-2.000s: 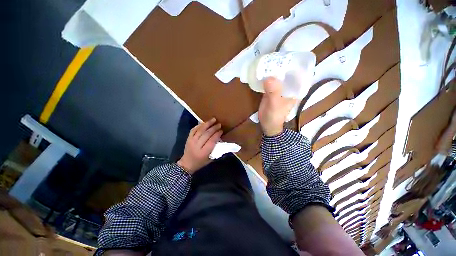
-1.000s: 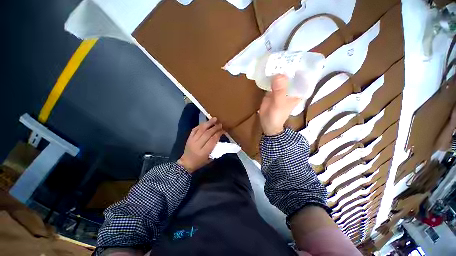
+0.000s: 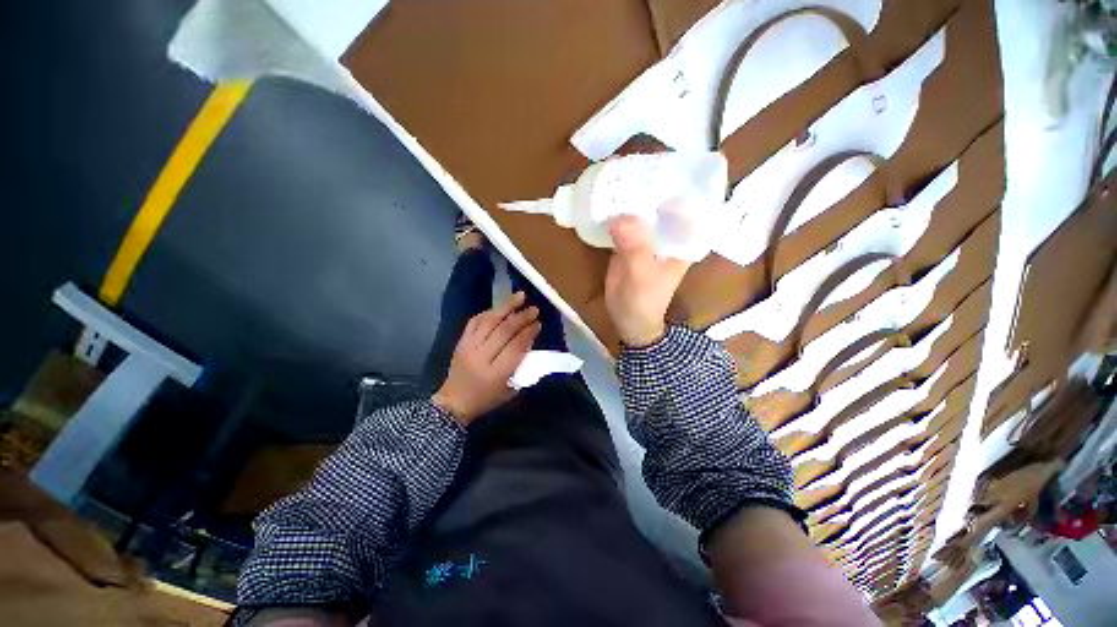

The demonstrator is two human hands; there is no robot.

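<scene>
My right hand (image 3: pixel 646 276) holds the translucent white glue bottle (image 3: pixel 643 196) on its side above the brown panels. Its pale nozzle (image 3: pixel 529 207) points left, over a bare part of the brown bag body panel (image 3: pixel 490 110). My left hand (image 3: pixel 488 358) is at the table's near edge and holds a crumpled white wad (image 3: pixel 546 366). White bag top pieces (image 3: pixel 845 116) with brown arched handles (image 3: pixel 725 74) lie overlapped in a long row on brown panels, running down to the right. Small dark stitched rectangles show on the white pieces.
The white table edge (image 3: pixel 423 159) runs diagonally past my body. Beyond the row is a white strip (image 3: pixel 995 282) and more brown panels (image 3: pixel 1056 288). At left are the dark floor with a yellow line (image 3: pixel 172 196) and a pale metal frame (image 3: pixel 129 337).
The bottle has moved left and tilted off the white piece, so its nozzle now shows. The row has shifted slightly up and right in view. My left hand has barely moved.
</scene>
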